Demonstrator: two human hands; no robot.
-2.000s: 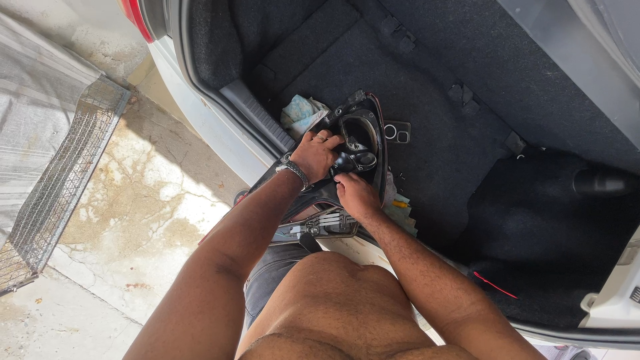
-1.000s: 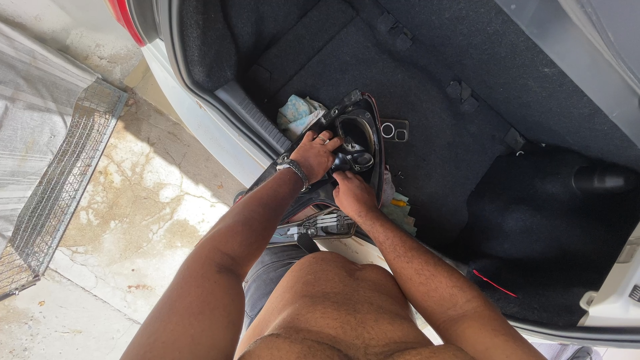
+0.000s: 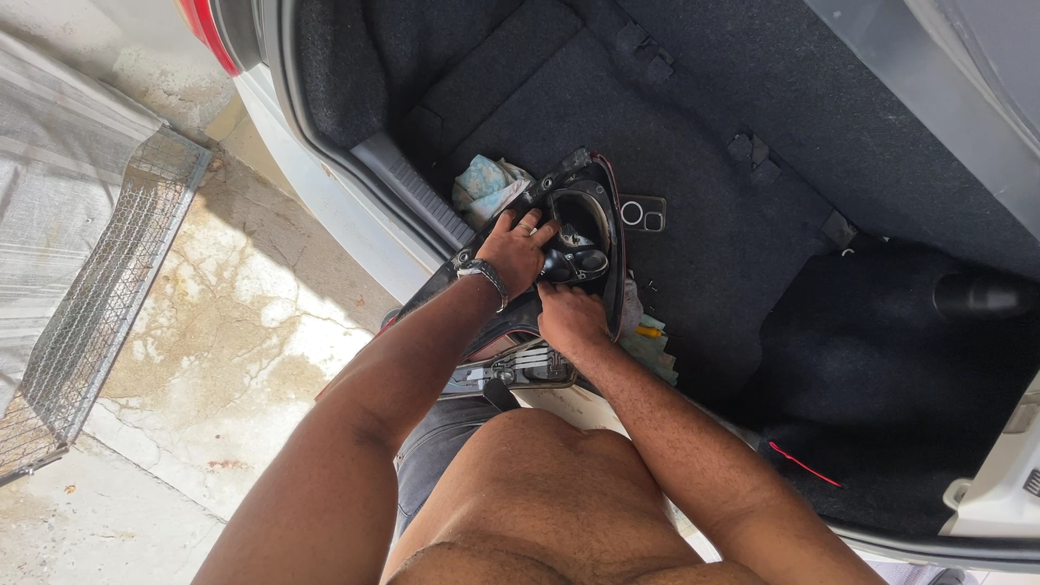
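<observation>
A black plastic vehicle housing (image 3: 609,175) with a red edge, possibly a tail light assembly, rests at the edge of the open car boot. My left hand (image 3: 516,250) lies on its inner side, fingers spread over the rim of a round opening. Close beside it, my right hand (image 3: 571,315) has its fingers curled at the housing, below a black rounded part (image 3: 575,264); its fingertips are partly hidden, and what they grip cannot be told. A section with pale strips (image 3: 532,357) shows below my hands.
A crumpled patterned cloth (image 3: 485,185) lies behind the housing. A phone or phone case (image 3: 643,213) is on the boot carpet, with small dark pieces (image 3: 652,286) nearby. A yellow-handled item (image 3: 649,331) lies on another cloth (image 3: 650,353). A wire mesh panel (image 3: 122,276) stands at left.
</observation>
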